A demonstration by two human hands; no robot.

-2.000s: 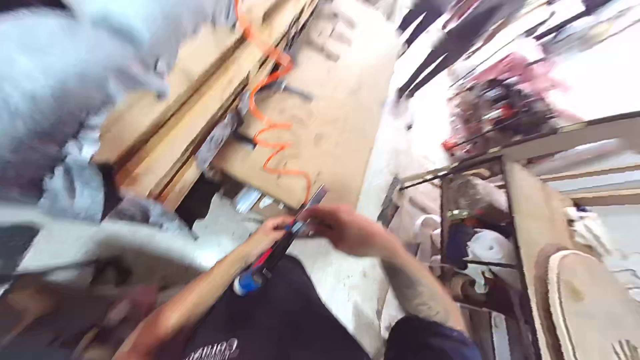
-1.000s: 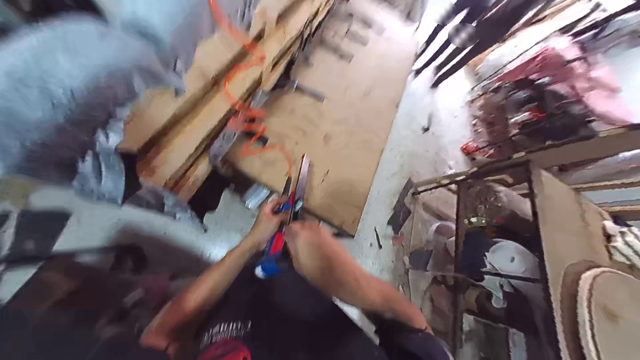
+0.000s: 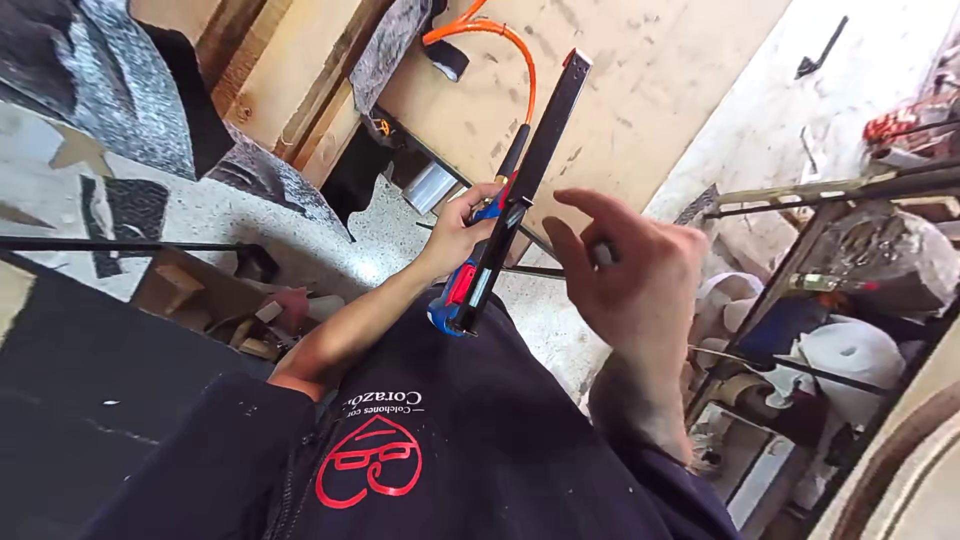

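Observation:
My left hand (image 3: 456,236) grips the handle of a blue and red pneumatic staple gun (image 3: 463,289) in front of my chest. Its long black magazine (image 3: 551,124) is slid out and points up and slightly right, with silvery staple strips visible in the lower channel. An orange air hose (image 3: 529,71) runs from the handle's black fitting up over the wooden panel. My right hand (image 3: 630,259) is raised just right of the gun, apart from it, thumb and forefinger spread. A small grey thing shows between its curled fingers; what it is cannot be told.
A large wooden panel (image 3: 622,82) lies ahead, a shiny metallic box or roll (image 3: 430,187) at its near edge. Wooden boards (image 3: 300,60) and grey fabric (image 3: 142,82) are at upper left. On the right stands a metal rack (image 3: 780,277) with white rolls (image 3: 851,360) and scraps.
My right hand was at the staple gun one second ago and is now apart from it, to its right. My left hand still holds the gun. The view has moved closer to the gun.

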